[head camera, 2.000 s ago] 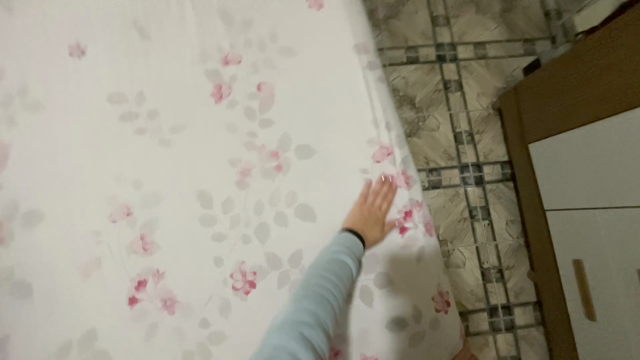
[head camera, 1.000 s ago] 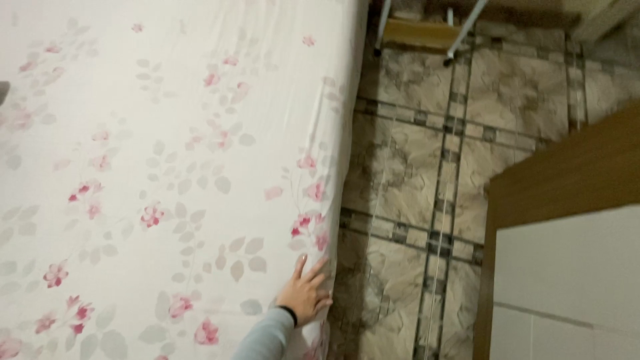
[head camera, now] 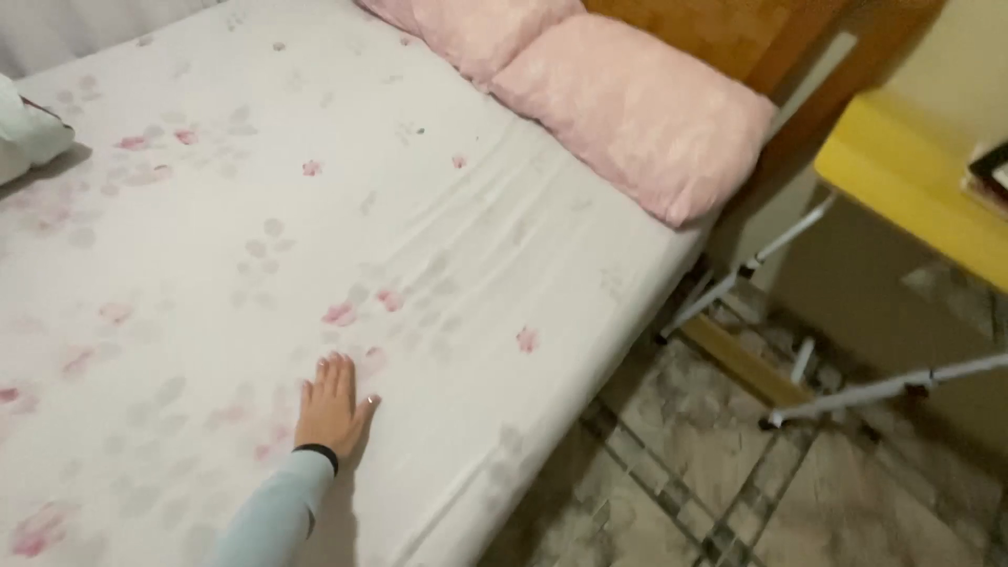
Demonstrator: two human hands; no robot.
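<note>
My left hand point(head camera: 333, 411) lies palm down on a white fitted sheet point(head camera: 441, 441) printed with pink flowers and grey leaves. Its fingers point away from me, the thumb is spread to the right, and nothing is held. A dark band circles the wrist below a light blue sleeve. Beyond the hand, creases fan across the sheet toward the far right corner of the bed. A pink pillow point(head camera: 638, 118) rests at that corner, and another pink pillow point(head camera: 488, 31) adjoins it on the left. My right hand is out of view.
A wooden headboard point(head camera: 728, 35) rises behind the pillows. To the right stands a yellow-topped table point(head camera: 906, 189) with thin white legs and a dark-edged object on it. Patterned tile floor point(head camera: 677, 472) borders the bed. A pale folded cloth item point(head camera: 31, 134) lies at the left.
The view has swung toward the head of the bed, bringing the pillows into sight. My left hand was near the sheet's side edge and now lies farther in from it.
</note>
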